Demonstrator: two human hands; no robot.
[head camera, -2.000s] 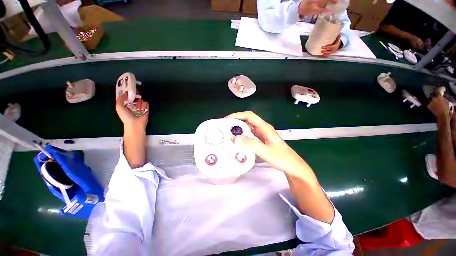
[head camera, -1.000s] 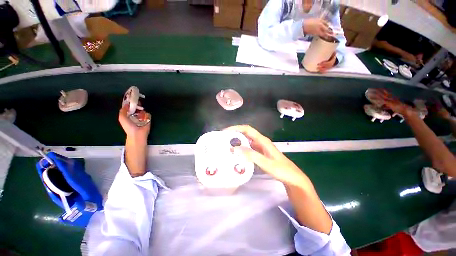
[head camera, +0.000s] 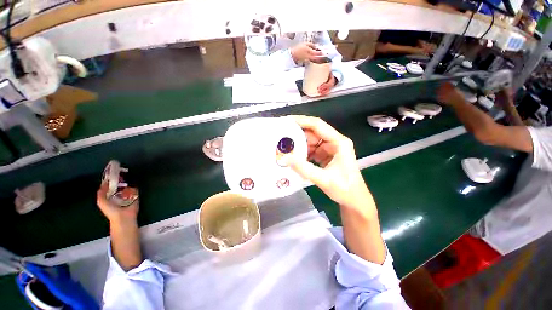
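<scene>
My right hand (head camera: 330, 160) holds a white rounded-square cover unit (head camera: 257, 158) face up, thumb near its dark round spot; two reddish round spots show near its front edge. Below it the cream housing (head camera: 254, 242) stands open on whitish sheeting (head camera: 284, 266), with small white bits inside. My left hand (head camera: 115, 203) is over the belt at left, holding one or two small off-white pronged pieces (head camera: 115, 181); the fingers are partly hidden by them.
Pronged pieces lie on the dark green belt (head camera: 163, 175) at left, behind the cover and at right. A blue holder (head camera: 48, 290) stands at lower left. A person across the belt handles a cream container (head camera: 316, 77). Another person's arm (head camera: 484, 124) reaches over the belt at right.
The cover unit has been lifted off the housing, exposing its open top. The view has shifted and turned. My left hand still holds its pieces over the belt.
</scene>
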